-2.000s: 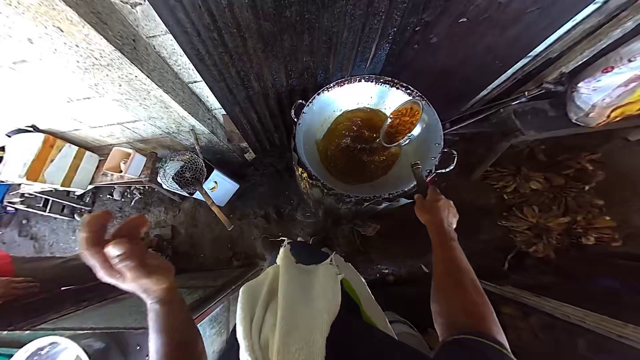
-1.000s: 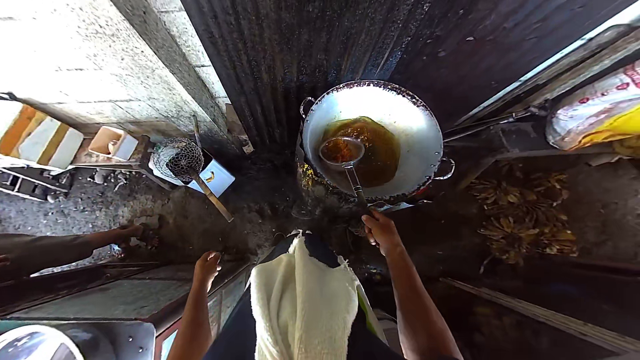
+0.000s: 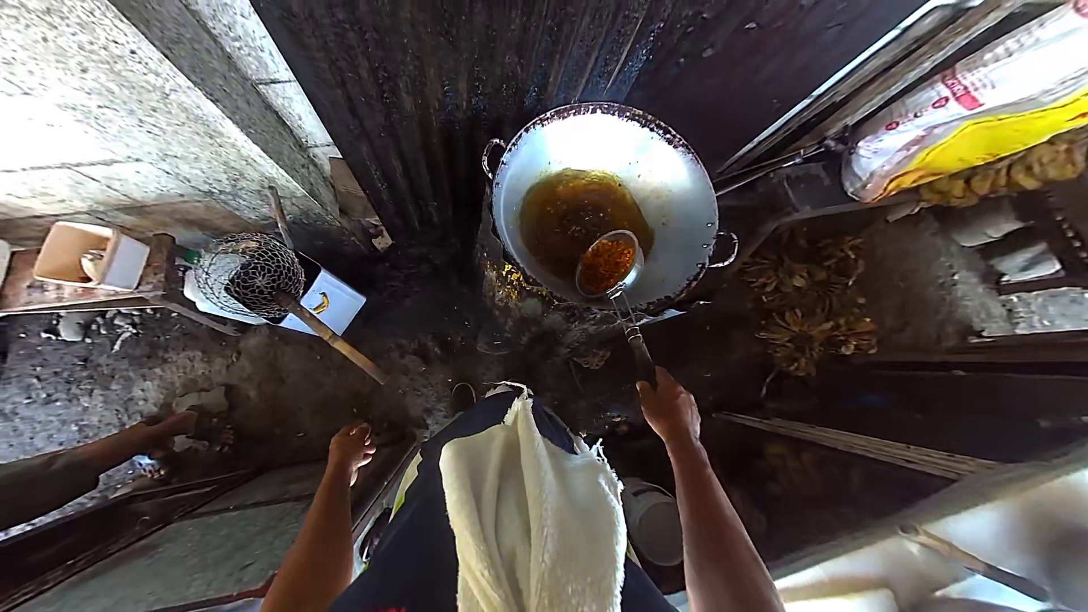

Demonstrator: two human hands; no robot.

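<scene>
My right hand (image 3: 671, 410) grips the dark handle of a wire skimmer (image 3: 630, 319), whose round basket holds small orange-brown bits (image 3: 606, 265). That basket is over the lower part of a wide metal wok (image 3: 680, 195), at the edge of a pool of brown oil (image 3: 571, 211). Two loop handles stick out from the wok's rim. My left hand (image 3: 352, 449) is at the lower left, fingers curled, and nothing can be made out in it. A cream cloth (image 3: 531, 501) hangs over my front, between my arms.
At left, a wire-mesh strainer (image 3: 252, 274) with a wooden handle lies over a white container (image 3: 336, 302). A plastic box (image 3: 92, 255) sits on a wooden bench. Corrugated metal stands behind the wok. Banana bunches (image 3: 807, 327) and a plastic sack (image 3: 960, 127) are at right. Another person's leg shows at far left.
My left hand was raised with spread fingers two seconds ago and is now lower and curled. The skimmer basket has gone from the wok's right side to its middle, then to its lower part.
</scene>
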